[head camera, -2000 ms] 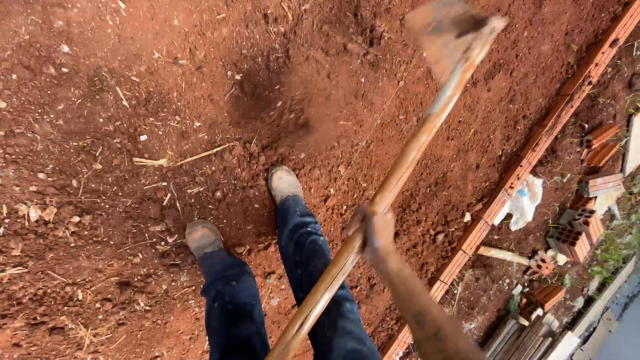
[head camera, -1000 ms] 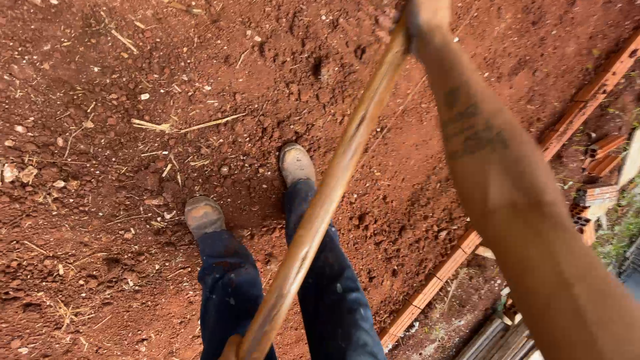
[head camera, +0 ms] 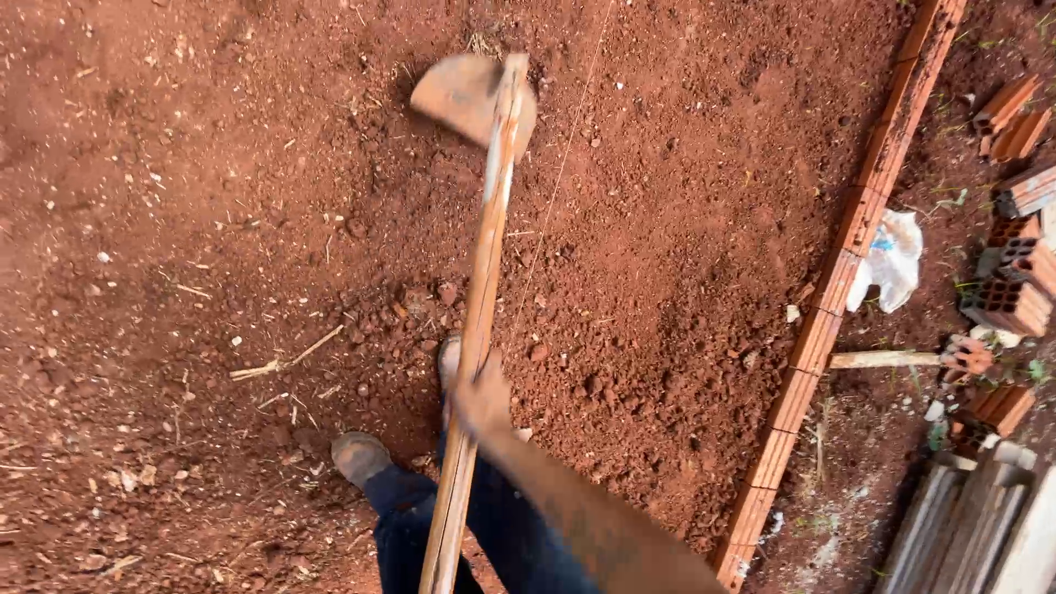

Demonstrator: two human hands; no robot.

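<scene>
My right hand is closed round the middle of the long wooden handle of a hoe. The handle runs from the bottom edge up to a broad, rounded, soil-stained metal blade, which is at or just above the red soil. Whether the blade touches the ground I cannot tell. My left hand is out of the frame. Below the right hand, the handle passes over my dark trousers, and my boots stand on the soil. A thin string stretches across the ground right of the handle.
A low row of hollow red bricks runs diagonally on the right. Beyond it lie a white plastic bag, loose hollow bricks, a wooden strip and long stacked boards. Dry stalks lie on the soil at left.
The hoe blade, out of view one second ago, is in view again near the ground. My right hand has moved down from the top of the frame to the middle.
</scene>
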